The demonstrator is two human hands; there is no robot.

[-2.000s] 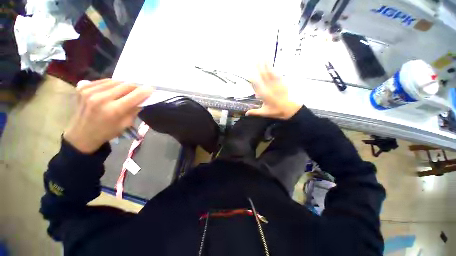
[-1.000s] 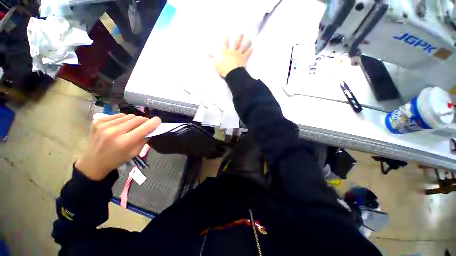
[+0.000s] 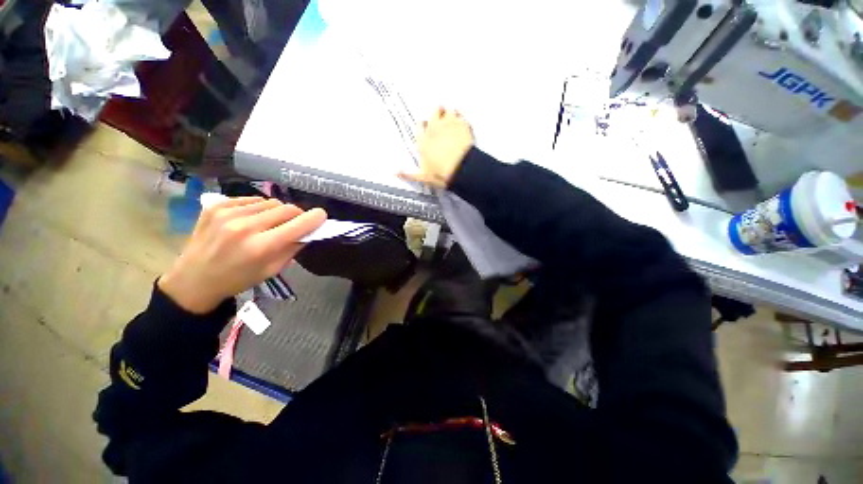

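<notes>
My left hand is closed around layered white and dark cut pieces, off the table's front edge. Their dark part hangs below the hand. My right hand is on the white table near its front edge, fingers curled on a pale grey-white piece. That piece hangs over the edge below my right wrist. Thin lined strips run from the right hand up the table. The contact under the right fingers is partly hidden.
The sewing machine head is at upper right. Thread snips, a black phone and a blue-and-white cup are at right. A pink strip with a white tag lies on a grey ribbed surface at lower left.
My right hand moved from the table edge onto the tabletop, then back towards the edge, its fingers now curled. The grey-white piece now hangs over the edge. My left hand keeps its pieces, slightly further right.
</notes>
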